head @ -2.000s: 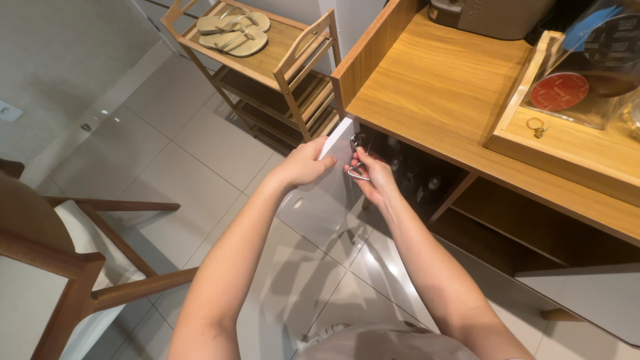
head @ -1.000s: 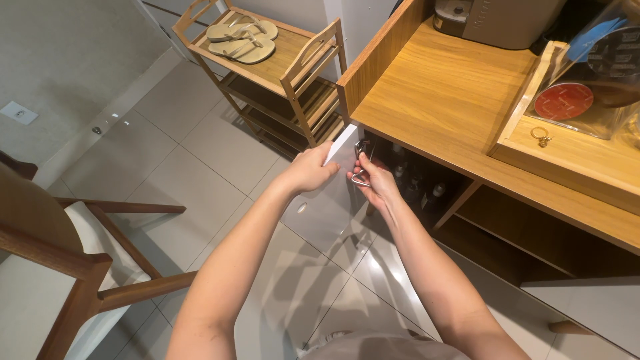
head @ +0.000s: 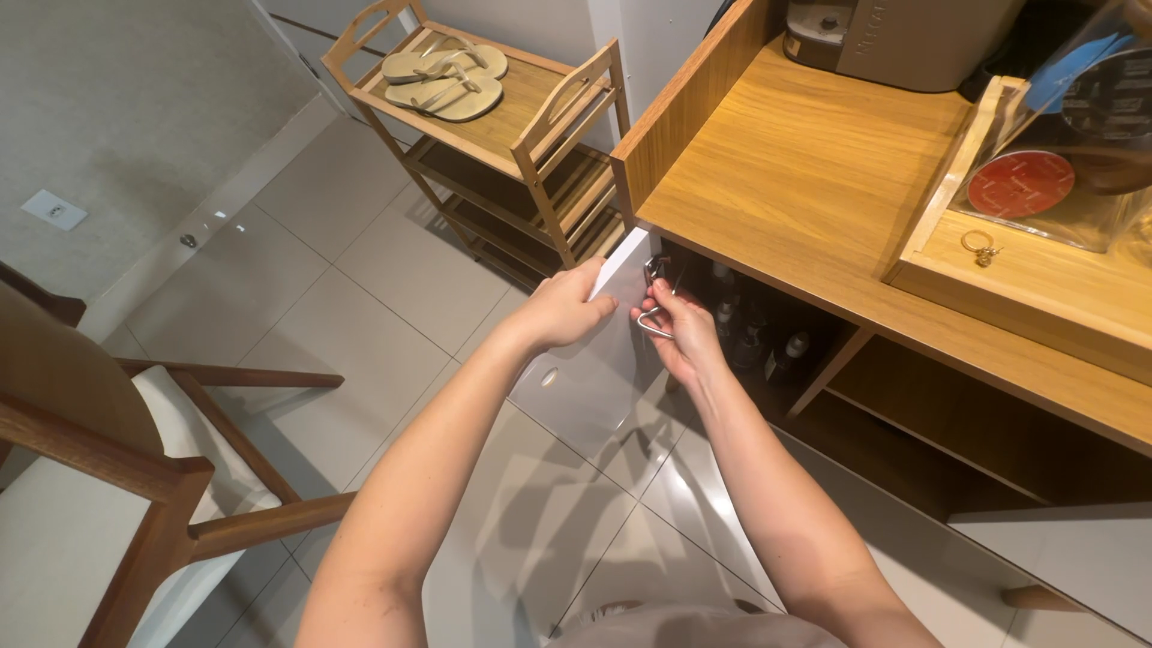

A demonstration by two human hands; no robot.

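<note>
A white cabinet door (head: 589, 364) stands swung out from the left end of a wooden sideboard (head: 801, 153). My left hand (head: 571, 304) grips the door's upper edge, thumb on the inner face and fingers over the outer side. In my right hand (head: 679, 328) is a thin bent metal tool, perhaps a hex key (head: 653, 326), its loop showing beside the fingers. The hand is at a metal hinge (head: 657, 268) near the door's top corner; the fingers hide where the tool meets it. Behind, several bottles (head: 792, 351) stand in the dark compartment.
Left of the sideboard, a wooden shelf rack (head: 540, 144) holds flip-flops (head: 450, 85). A wooden chair (head: 261, 526) stands at lower left. On the sideboard are a coffee machine (head: 900, 40) and a wooden tray (head: 1035, 310) holding a ring (head: 979, 245) and a clear package with a red round label (head: 1021, 184).
</note>
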